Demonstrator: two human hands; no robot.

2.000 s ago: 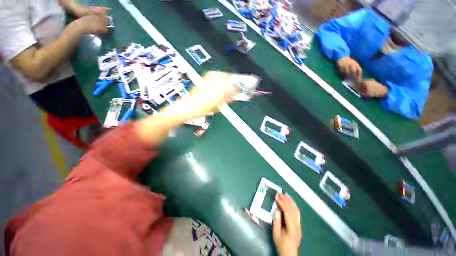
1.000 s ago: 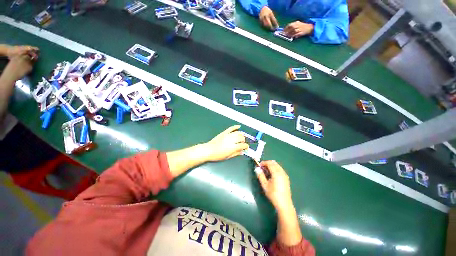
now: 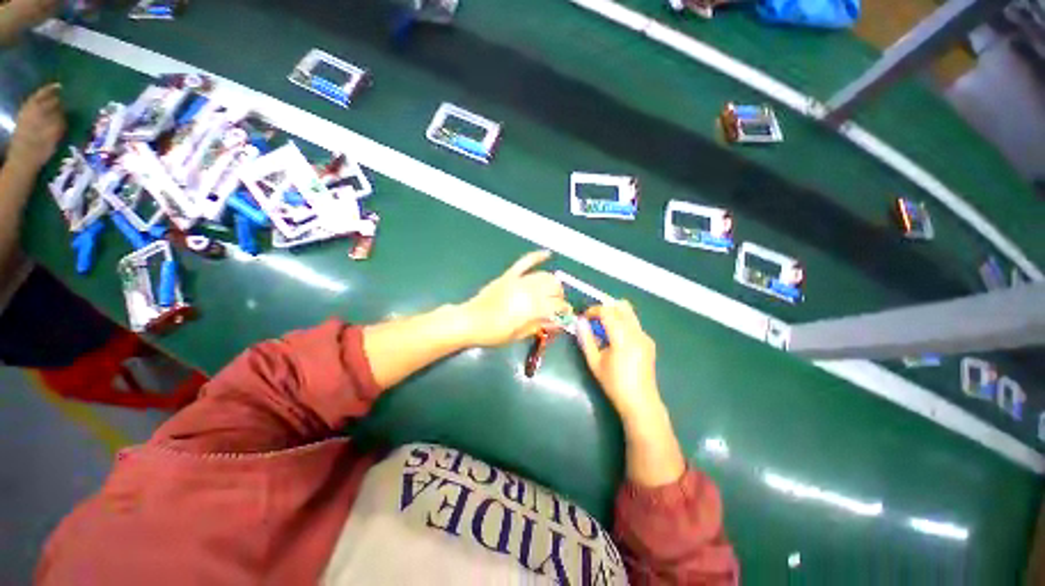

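A white frame (image 3: 582,288) lies on the green bench in front of me, partly covered by both hands. My left hand (image 3: 521,307) grips its left side, with the index finger stretched out. My right hand (image 3: 619,347) holds a blue battery cell (image 3: 597,332) at the frame's right side; whether the cell sits in the frame is hidden by the fingers. A dark red-brown part (image 3: 535,353) lies just below my left fingers, close to the frame.
A pile of white frames with blue cells (image 3: 189,172) is at the left. Part-built units (image 3: 699,226) sit spaced on the belt beyond the pale rail (image 3: 458,212). A grey metal post (image 3: 917,317) crosses at right. Another person's hand (image 3: 40,120) is at the far left.
My left hand has moved from over the belt back to the bench and onto the frame. My right hand has moved up against the frame with the blue cell. The dark red-brown part now shows below.
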